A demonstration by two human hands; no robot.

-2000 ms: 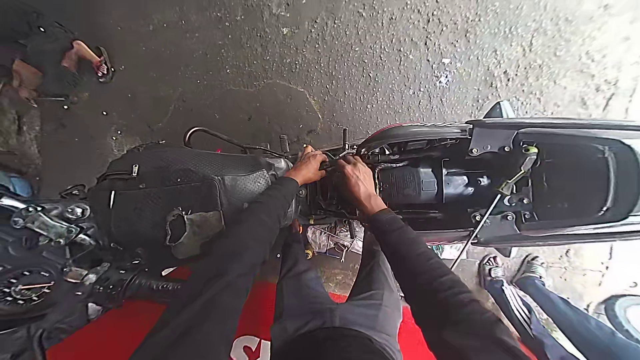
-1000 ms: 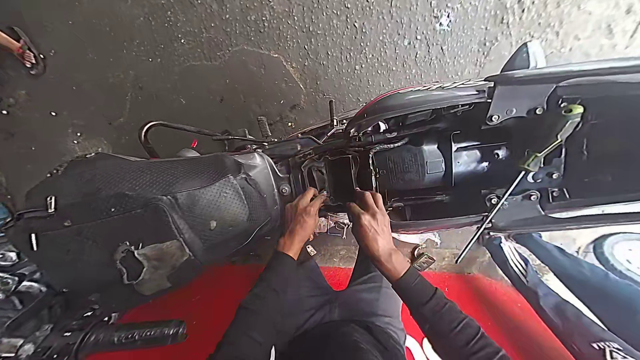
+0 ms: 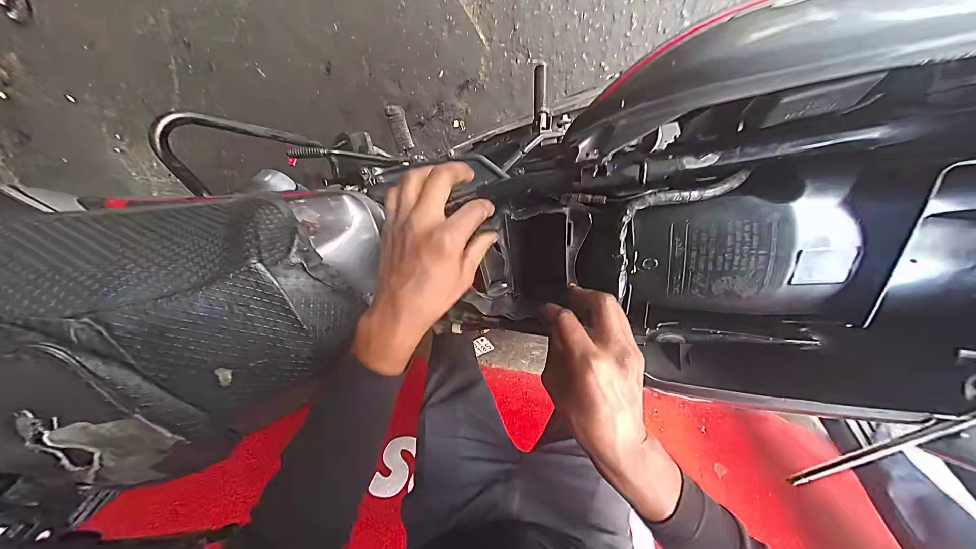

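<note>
A motorcycle with its seat off lies across the view, its frame bare in the middle. My left hand [image 3: 435,244] rests over the frame just behind the fuel tank [image 3: 339,229], fingers spread toward a dark rectangular opening [image 3: 543,252]. At the lower right rim of that opening is my right hand [image 3: 598,354], its fingertips curled together; whether they pinch something small cannot be seen. Right of the opening lies the black plastic rear tray [image 3: 724,259], with a cable along its edge. A black textured cover [image 3: 152,267], torn at the lower left, drapes the tank.
A bent metal guard bar [image 3: 229,122] and a footpeg [image 3: 398,126] stick out on the far side. The glossy rear side panel [image 3: 709,61] is at the upper right. A metal shaft [image 3: 869,450] juts out at the lower right. Red material [image 3: 717,457] lies beneath.
My left hand has moved from the near edge of the opening up over the frame to its left. The right hand stays by the opening's near right edge. The view has come closer.
</note>
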